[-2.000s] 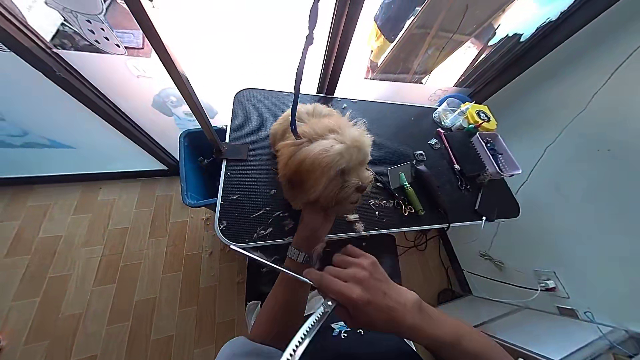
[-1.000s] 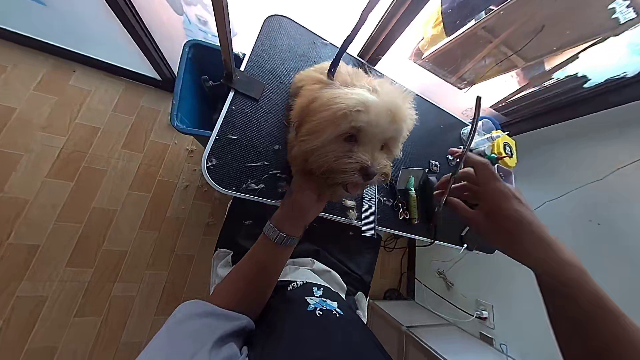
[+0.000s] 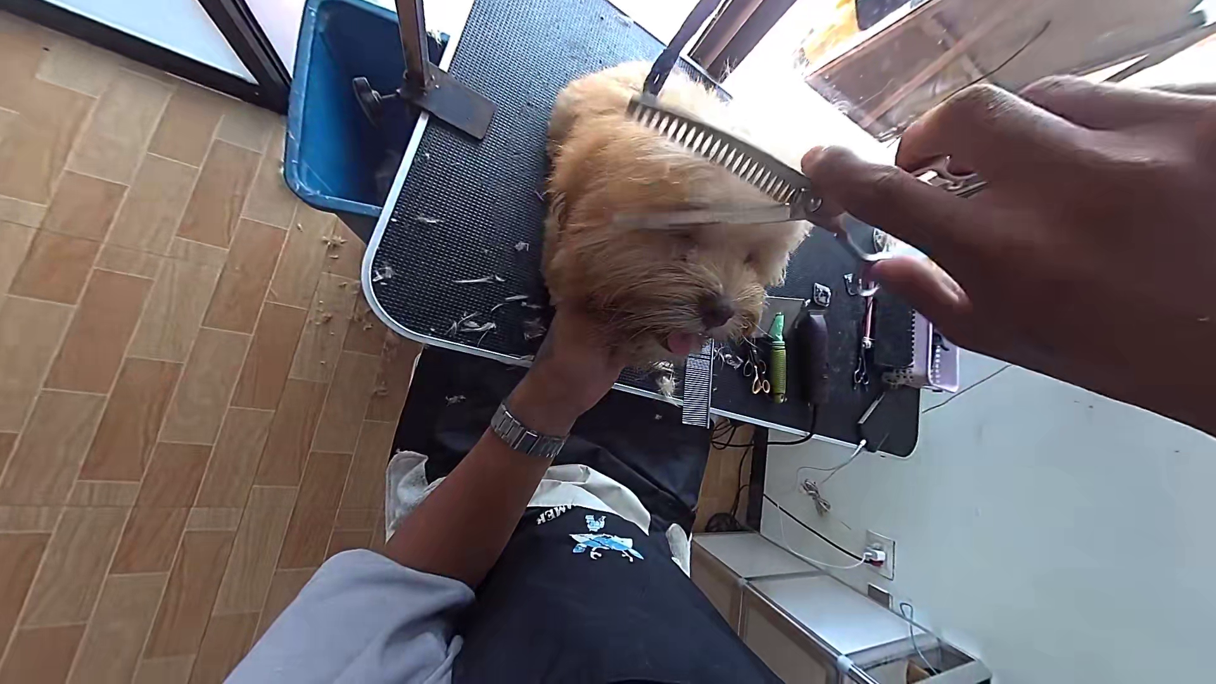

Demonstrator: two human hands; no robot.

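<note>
A fluffy tan dog (image 3: 655,228) faces me on the black grooming table (image 3: 456,228), its tongue showing and a dark strap rising behind its head. My left hand (image 3: 578,366), below a metal watch, is under the dog's chin, its fingers partly hidden by fur. My right hand (image 3: 1026,199) holds thinning shears (image 3: 727,157) with the blades spread over the top of the dog's head. The toothed blade is uppermost, the plain blade lower, near the brow. A metal comb (image 3: 697,385) lies at the table's edge beside the dog's chin.
Small scissors (image 3: 756,370), a green tool (image 3: 778,361), a dark clipper (image 3: 812,356) and a pinkish basket (image 3: 936,361) are on the table's right part. A blue bin (image 3: 332,123) stands left, by the metal post's clamp (image 3: 461,103). Cut hair lies about. Cables hang below the right edge.
My right hand has moved from above the tools at the right to the dog's head, and the shears' blades are now spread. The comb lay at the table's edge one second ago too.
</note>
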